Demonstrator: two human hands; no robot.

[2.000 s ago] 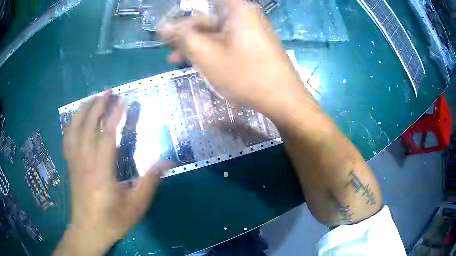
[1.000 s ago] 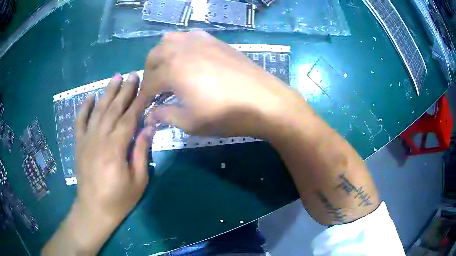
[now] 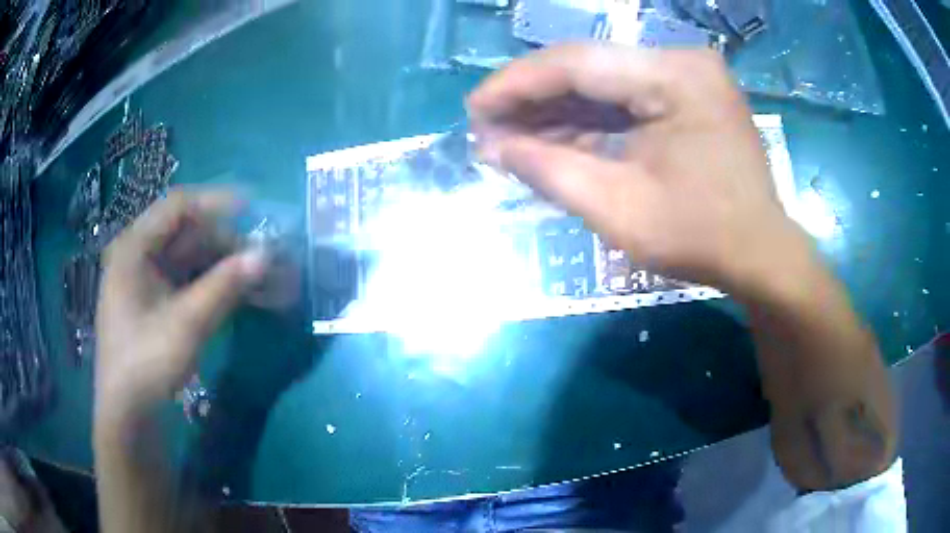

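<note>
The perforated strip (image 3: 344,260) lies flat on the dark green tabletop, its white edges punched with holes. Strong glare hides its middle. My left hand (image 3: 172,281) is off the strip's left end, blurred, with a small greyish piece, apparently a circuit board (image 3: 276,273), at its fingertips. My right hand (image 3: 646,156) is over the strip's right half. Its thumb and index finger are close together near the strip's upper edge; whether they hold a small film piece cannot be told.
A loose board pile (image 3: 135,172) lies at the left, partly behind my left hand. A clear plastic bag (image 3: 823,78) with grey flat boards (image 3: 573,21) is at the top right. Clear plastic packaging (image 3: 104,78) runs along the upper left edge. A tiny bright piece (image 3: 194,398) lies at the lower left.
The view has shifted left, so the strip appears farther right. My hands, together over the strip before, are now apart. My left hand has left the strip towards the board pile, and my right hand has opened away from it.
</note>
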